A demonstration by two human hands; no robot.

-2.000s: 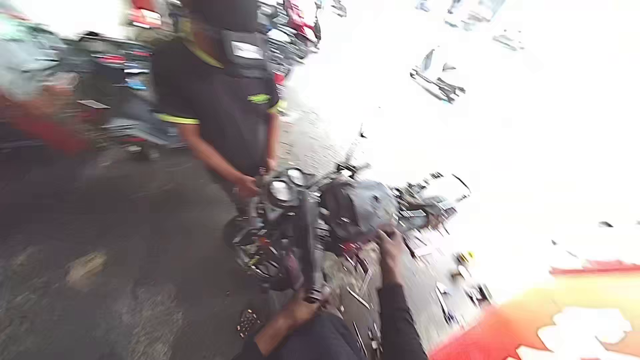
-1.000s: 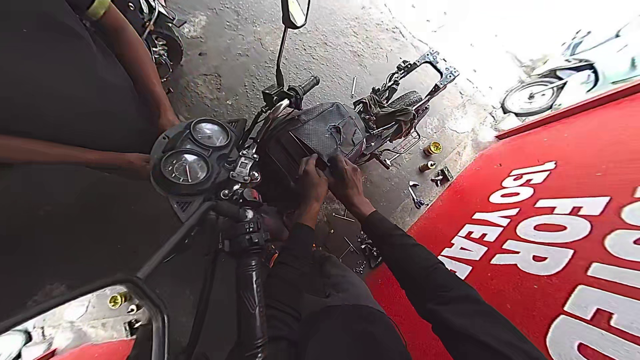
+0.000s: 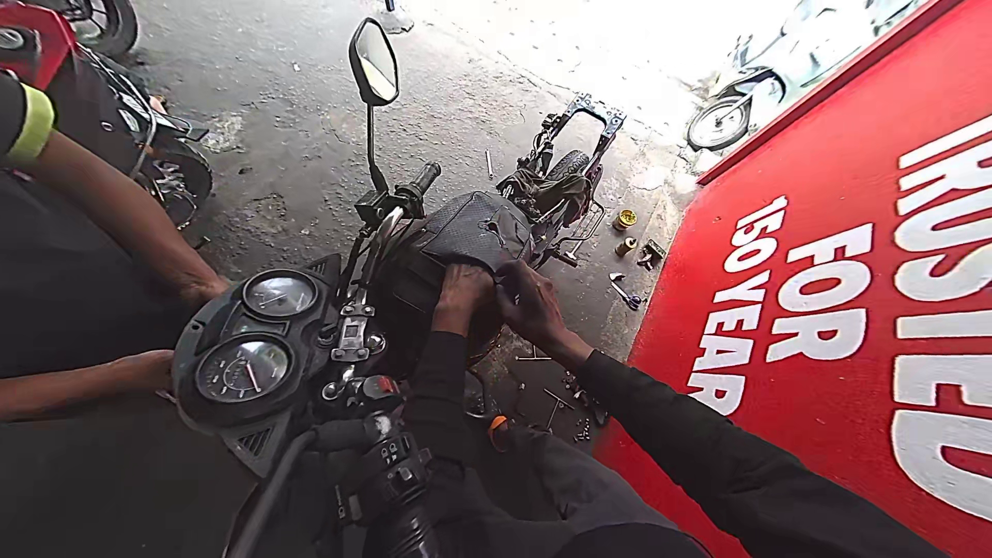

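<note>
A black textured cover lies over the fuel tank of a partly stripped motorcycle. My left hand is at the cover's near edge, its fingertips hidden beneath or behind the material. Beside it, my right hand has bent fingers against the same edge; whether either hand grips the cover cannot be seen. Left of my hands are the handlebar clamp and the instrument cluster with two round dials. The bare rear frame extends beyond the tank.
A co-worker's hands are at the instrument cluster. A mirror stands up from the handlebar. Scissors, a yellow tin and T-handle tools lie on the ground. A red painted wall borders the right; another motorcycle is upper left.
The view has swung and come much closer to the motorcycle since the oldest frame. My left hand, low near the handlebar then, is now at the cover beside my right hand.
</note>
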